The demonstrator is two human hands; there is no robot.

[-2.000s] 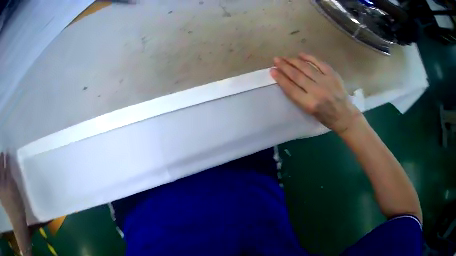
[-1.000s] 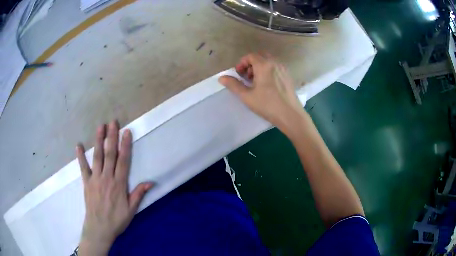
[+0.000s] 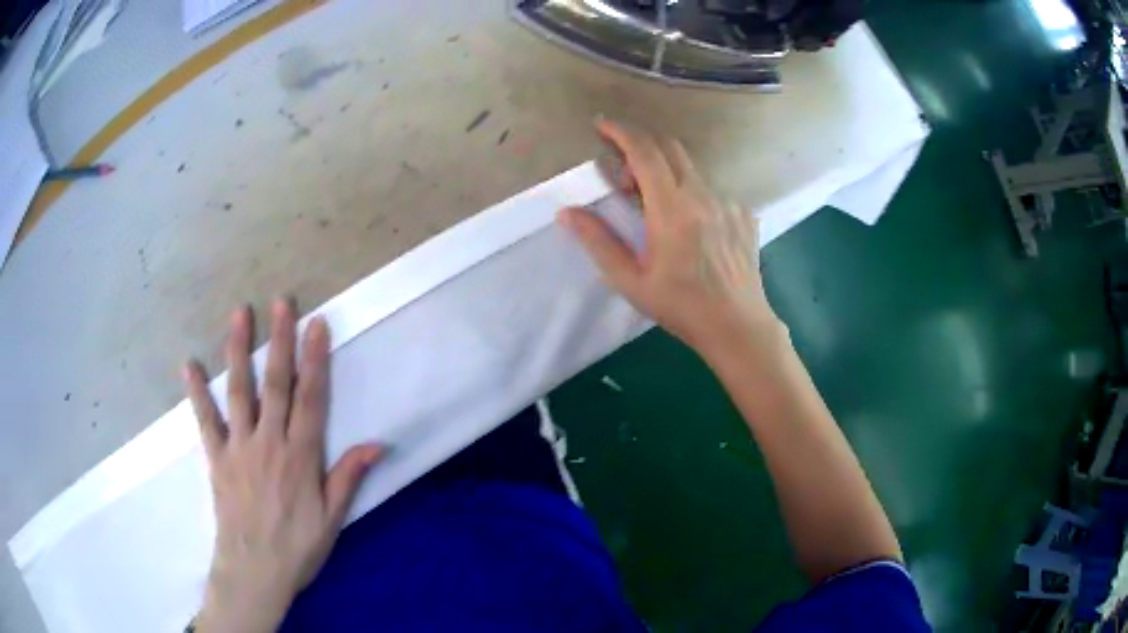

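Observation:
A long white fabric panel [image 3: 427, 359] lies along the near edge of the table, with a narrow folded band [image 3: 414, 275] on its far long edge. My left hand [image 3: 269, 458] lies flat on the panel's left part, fingers spread, fingertips over the band. My right hand [image 3: 687, 241] is at the panel's right end, thumb and fingers apart around the end of the band. Its curled fingers partly hide the band's end, so I cannot tell whether they grip it. The steam iron [image 3: 693, 43] stands beyond my right hand, cut off by the top edge.
The pale stained table [image 3: 371, 136] has a tan band [image 3: 186, 77] across its far left. A pencil [image 3: 81, 171] and white sheets [image 3: 15, 155] lie there. White cloth [image 3: 866, 173] hangs over the table's right corner. Green floor [image 3: 866, 371] and a metal stand [image 3: 1066, 167] are at the right.
My left hand has come in from the left edge and lies on the panel. My right hand has gone from flat to curled at the band's right end; its thumb and fingers have since spread wider.

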